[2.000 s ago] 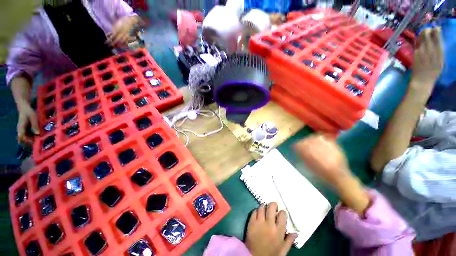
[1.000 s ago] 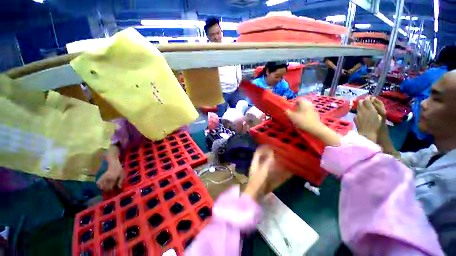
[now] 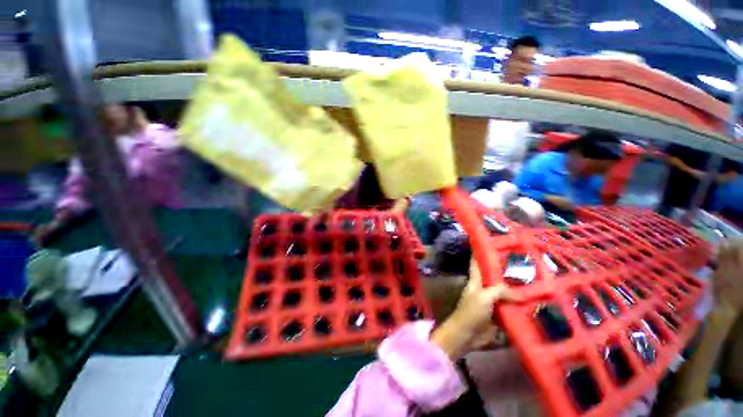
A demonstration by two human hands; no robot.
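Observation:
A red compartment tray (image 3: pixel 529 326) with dark watch bodies in its pockets is lifted and tilted at the right, close to me. My left hand (image 3: pixel 472 311), in a pink sleeve, grips its left edge. My right hand is not visible; a bit of pink shows under the tray's lower edge. A glossy watch body (image 3: pixel 520 269) catches the light in an upper pocket. Another red tray (image 3: pixel 281 273) with dark watches lies on the bench left of my hand. The picture is blurred.
A metal post (image 3: pixel 122 195) slants at the left, near white paper sheets (image 3: pixel 122 383). Yellow sheets (image 3: pixel 403 126) hang from the shelf edge. More red trays are beyond the held one. Another person's hand (image 3: pixel 727 277) is at the right edge. A person in blue sits across.
The view has swung left. A filled tray is now in my left hand, tilted up close. My right hand, earlier at the raised tray, has gone out of sight.

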